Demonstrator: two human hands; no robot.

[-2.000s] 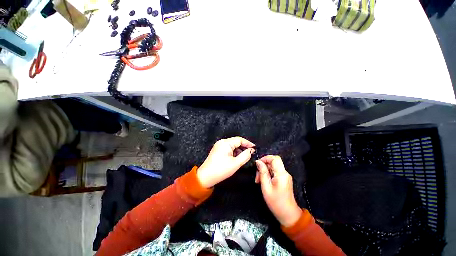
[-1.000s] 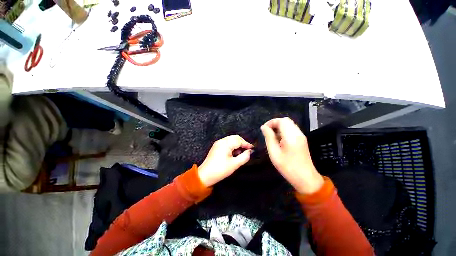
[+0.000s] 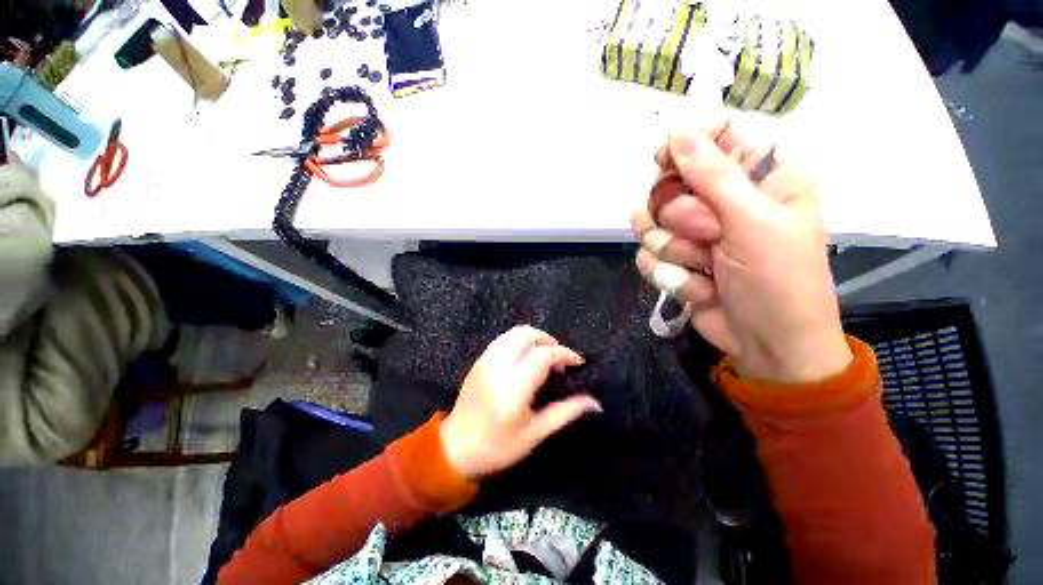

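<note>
The black nubbly garment [image 3: 492, 299] lies across my lap. My left hand [image 3: 517, 400] rests on it, with thumb and fingers apart and nothing seen between them. My right hand [image 3: 743, 234] is raised near the camera, over the table's front edge. Its fingers are curled, with thumb and forefinger pinched together. A pale loop [image 3: 667, 317] hangs below the curled fingers and a dark tip shows behind the forefinger; they look like parts of small snips held in the palm. Pale bands wrap two fingers. No needle or thread can be made out.
On the white table [image 3: 515, 171] lie orange-handled scissors [image 3: 347, 171] under a black beaded strip [image 3: 286, 206], dark buttons, a phone-like rectangle [image 3: 414, 51] and striped bundles [image 3: 652, 46]. A black crate [image 3: 949, 389] stands right. A person sits left.
My right hand has moved away from my left, up and forward over the table edge, and looks larger. My left hand's thumb and fingers have spread from their pinch.
</note>
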